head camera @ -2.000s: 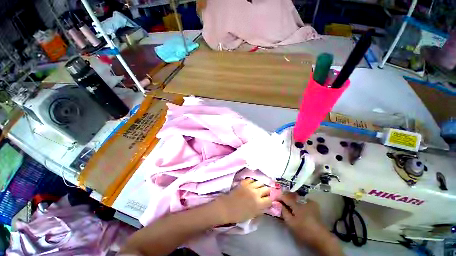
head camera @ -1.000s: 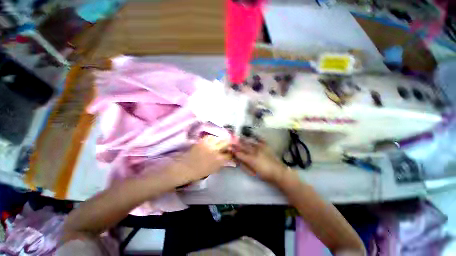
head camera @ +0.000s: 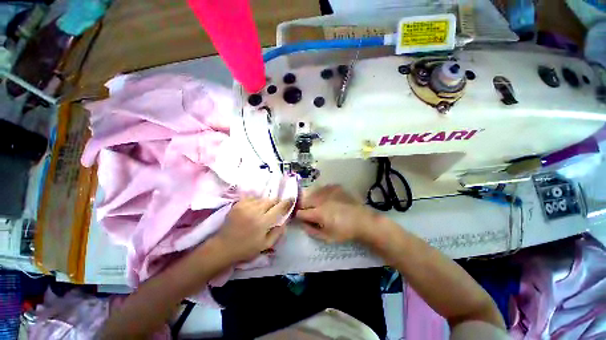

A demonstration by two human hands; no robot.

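Note:
The pink garment body (head camera: 159,166) lies heaped on the table left of the needle. My left hand (head camera: 252,226) rests on its right edge, with the fingers on the cloth just below the presser foot (head camera: 304,171). My right hand (head camera: 329,214) pinches a darker pink fabric edge (head camera: 297,199) just in front of the presser foot, its fingertips close to the left hand's. The cream-white sewing machine (head camera: 425,106) with "HIKARI" lettering extends to the right. The cloth under the foot is partly hidden by my fingers.
Black-handled scissors (head camera: 390,189) lie under the machine arm. Blue-handled snips (head camera: 490,195) lie to their right, near the control panel (head camera: 556,198). A pink pen holder (head camera: 232,40) stands on the head. Brown board with orange tape (head camera: 63,199) is at left. Pink cloth (head camera: 565,292) is piled at lower right.
The view has moved closer and turned toward the machine. The pink edge now shows as a curved strip between my hands, and my right hand is slightly lower relative to the foot.

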